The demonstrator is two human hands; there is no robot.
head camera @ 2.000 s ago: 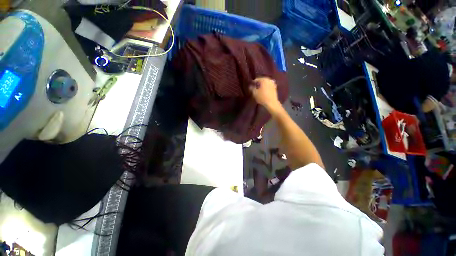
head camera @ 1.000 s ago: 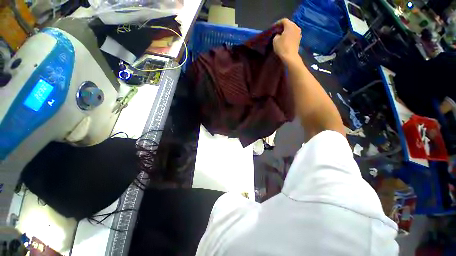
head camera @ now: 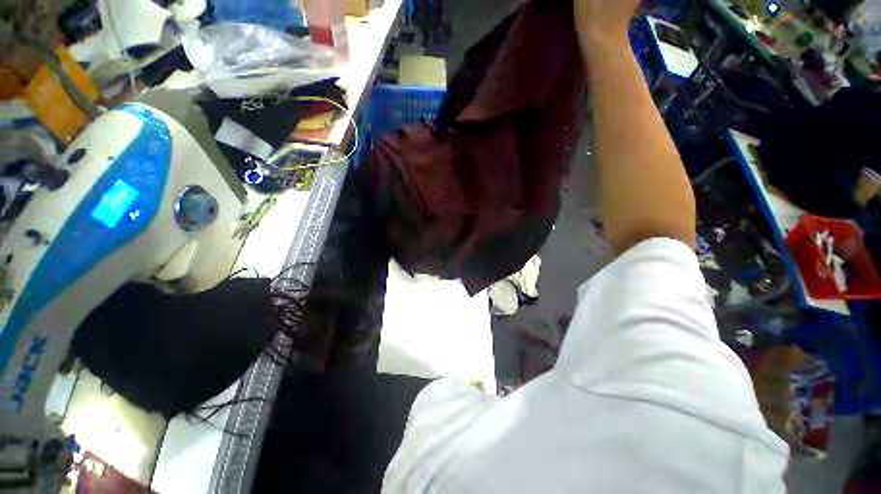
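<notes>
My right hand (head camera: 605, 15) is at the top edge, partly cut off, and holds up the maroon garment piece (head camera: 483, 183) by its upper part. The cloth hangs in folds over the near side of the blue plastic crate (head camera: 406, 104). The fingertips are hidden by the frame edge. My left hand is not in view. A black cloth piece (head camera: 179, 338) with loose threads lies under the arm of the JACK sewing machine (head camera: 116, 222) at the left.
A measuring tape strip (head camera: 304, 246) runs along the table edge. A white board (head camera: 435, 333) is below the maroon cloth. Scraps lie on the grey floor. A red basket (head camera: 833, 259) stands on a table at the right. A plastic bag (head camera: 261, 53) lies behind the machine.
My right hand has risen from the cloth heap to the top edge, drawing the maroon cloth up with it. The view has shifted, showing more of the machine.
</notes>
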